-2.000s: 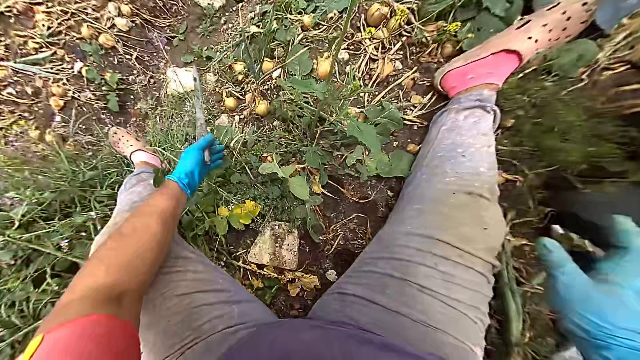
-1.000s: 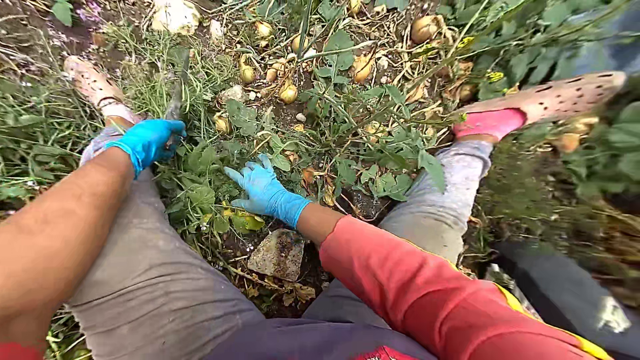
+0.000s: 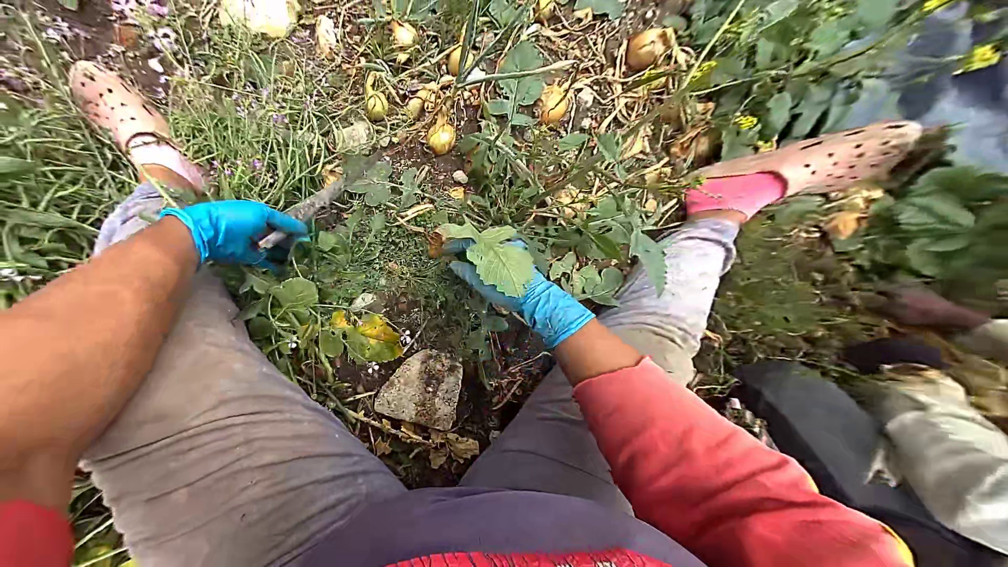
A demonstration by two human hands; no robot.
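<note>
My left hand (image 3: pixel 240 232), in a blue glove, grips the handle of a knife-like tool (image 3: pixel 319 201); its blade points up and right, its tip blurred among weeds. In a matching glove, my right hand (image 3: pixel 512 283) is at the base of leafy weeds between my legs, its fingers bent and partly behind a broad green leaf (image 3: pixel 502 264). Whether those fingers close on a stem cannot be told. Onions (image 3: pixel 441 137) lie on the soil beyond both hands, among dry stalks. Yellowing leaves (image 3: pixel 374 331) are below and between the hands.
A flat stone (image 3: pixel 421 390) lies between my thighs. My feet, in pink perforated clogs (image 3: pixel 118 106), are spread left and right. Dark and pale cloth-like items (image 3: pixel 819 425) lie at the lower right. A pale stone-like lump (image 3: pixel 260 14) is at the top left.
My right hand, off at the right side two seconds ago, came in between my legs and has since moved right, among the weeds. The tool stays in my left hand.
</note>
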